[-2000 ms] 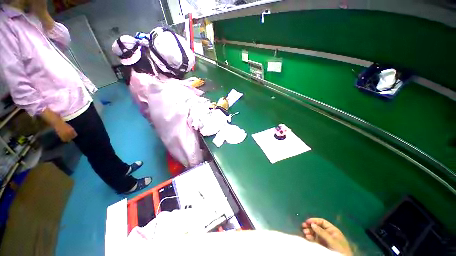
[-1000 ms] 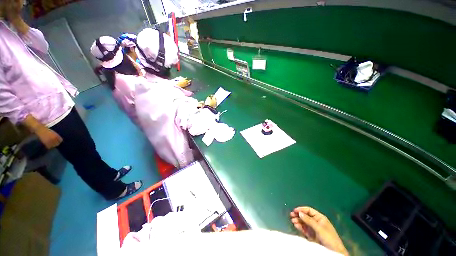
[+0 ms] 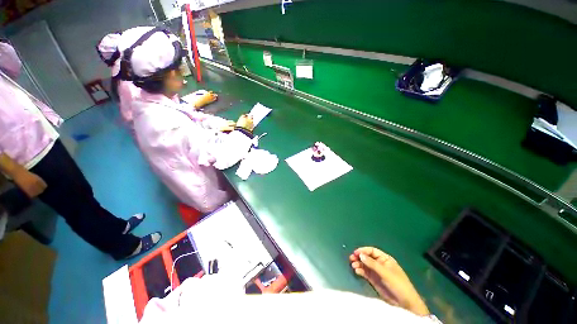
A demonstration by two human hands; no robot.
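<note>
My right hand (image 3: 383,275) rests on the green bench mat at the lower middle, fingers loosely curled and a little apart, with nothing seen in it. My left hand is not in view; a white sleeve fills the bottom edge. Right of my hand lies a black phone tray (image 3: 473,214) with glossy black units in its slots, small white labels at their ends. The tray is cut off by the lower right edge. A pink and black round item (image 3: 318,152) sits on a white paper sheet (image 3: 314,176) further up the bench.
A red tray (image 3: 140,292) holds dark phones, with a white cable and a record sheet (image 3: 231,237) beside it at lower left. Neighbours in pink sit along the bench near a crumpled white heap (image 3: 259,162); another person stands left. A blue bin (image 3: 427,82) and black bin (image 3: 553,136) hang behind.
The view has turned right, so bench things sit further left and more of the black tray and black bin shows. The nearest neighbour's head has lifted and turned. My right hand stays on the mat.
</note>
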